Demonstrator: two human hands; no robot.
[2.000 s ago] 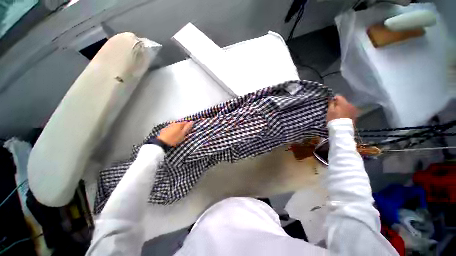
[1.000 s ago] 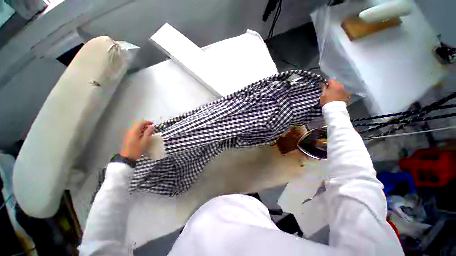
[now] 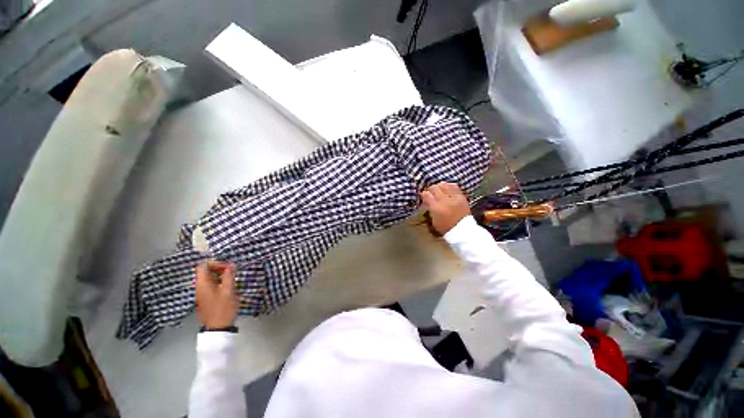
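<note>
The checked garment (image 3: 326,188) lies lengthwise over a padded arm on the ironing table, from lower left to upper right. A bit of the cream rounded end shows at its left part. My left hand (image 3: 216,295) is at the garment's near edge on the left, fingers bent onto the cloth. My right hand (image 3: 445,207) pinches the near edge of the garment at its right part. The steam iron (image 3: 515,214), with its orange-brown wooden handle, lies just right of my right hand; its plate is partly hidden.
The ironing table (image 3: 155,212) carries a long white beam (image 3: 265,80) behind the garment. A wide pressing buck (image 3: 69,196) stands at left. Black flecked hoses (image 3: 620,170) run right from the iron. Red (image 3: 669,251) and blue (image 3: 600,286) containers are on the floor at right.
My right hand has moved from the garment's far right end down to its near edge. My left hand has moved to the near left edge. The view has shifted right, and more iron handle shows.
</note>
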